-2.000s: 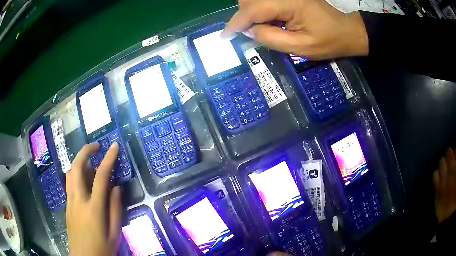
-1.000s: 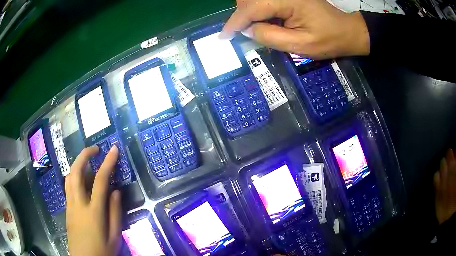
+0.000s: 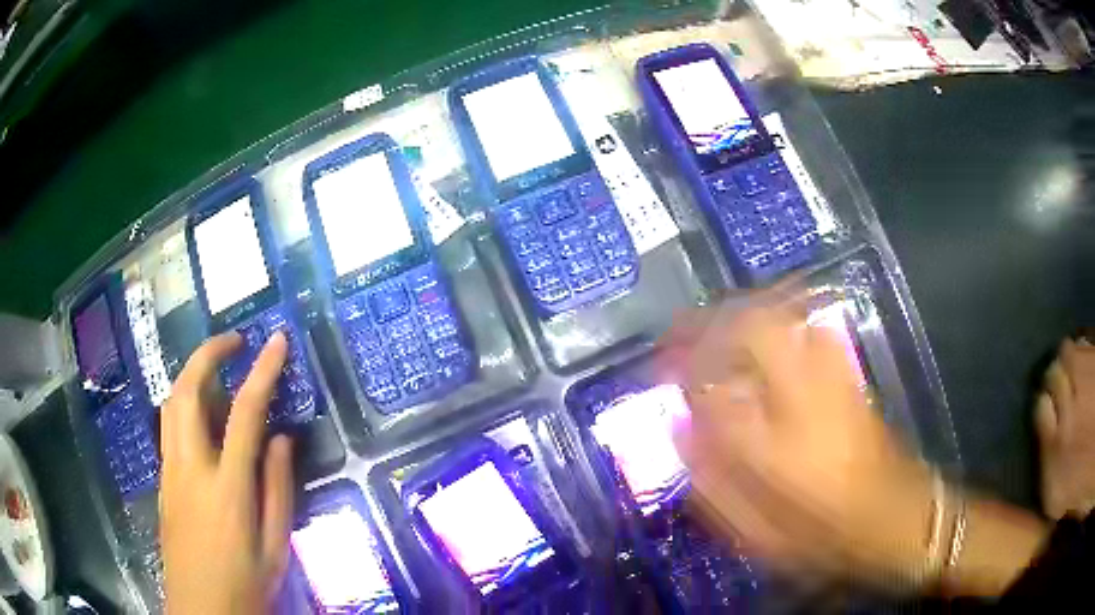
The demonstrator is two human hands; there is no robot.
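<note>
Blue keypad phones lie in two rows in a clear blister tray [image 3: 528, 382]. My left hand [image 3: 228, 487] has its fingertips on the keypad of the second upper-row phone [image 3: 232, 258], whose screen is white; its fingers are apart. My right hand [image 3: 805, 439] is motion-blurred over the lower row at right, partly covering a phone with a bright screen [image 3: 642, 445] and the rightmost one; its grip is unclear. The third phone [image 3: 366, 216] and fourth phone [image 3: 520, 126] also show white screens. The upper right phone [image 3: 708, 108] shows a coloured picture.
Paper labels [image 3: 636, 186] lie beside phones. A green surface [image 3: 216, 84] lies beyond the tray. Another hand [image 3: 1065, 421] is cut off by the right edge. A round pale object [image 3: 22, 517] is at lower left, and printed white material [image 3: 925, 42] at upper right.
My right hand has moved down from the fourth upper phone to the lower row, uncovering the upper right phone. The leftmost upper screen has dimmed. My left hand has stayed put.
</note>
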